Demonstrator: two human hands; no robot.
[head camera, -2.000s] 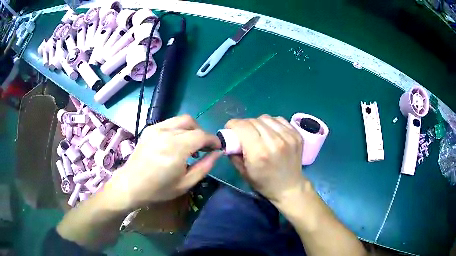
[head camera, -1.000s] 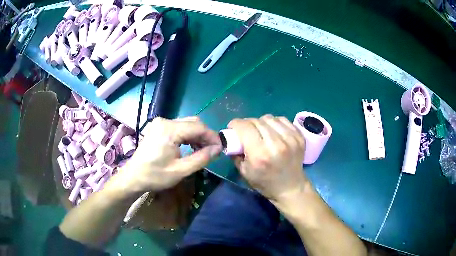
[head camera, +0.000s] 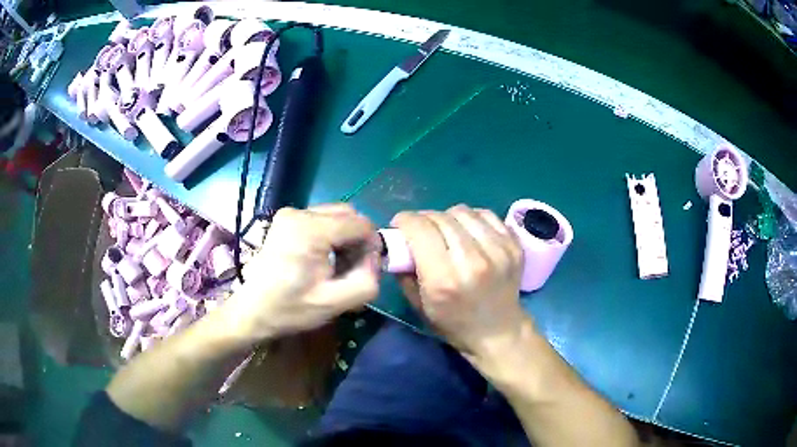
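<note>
A pale pink handheld fan body (head camera: 544, 253) lies sideways in front of me, its round head with a black centre at the right. My right hand (head camera: 467, 275) is wrapped around its handle, whose end sticks out to the left with a dark opening. My left hand (head camera: 306, 266) is at that handle end, fingertips bent together against it. Whether the left fingers hold a small part is hidden by the fingers.
Pink fans (head camera: 197, 74) are heaped at the back left beside a black electric screwdriver (head camera: 287, 140). A knife (head camera: 384, 94) lies behind my hands. A handle cover (head camera: 647, 229) and a fan with grille (head camera: 720, 227) lie right. A cardboard box (head camera: 65, 262) of pink parts stands left.
My left hand's fingers have curled and turned at the handle end. My right hand keeps its grip on the fan with little movement. The view has shifted slightly.
</note>
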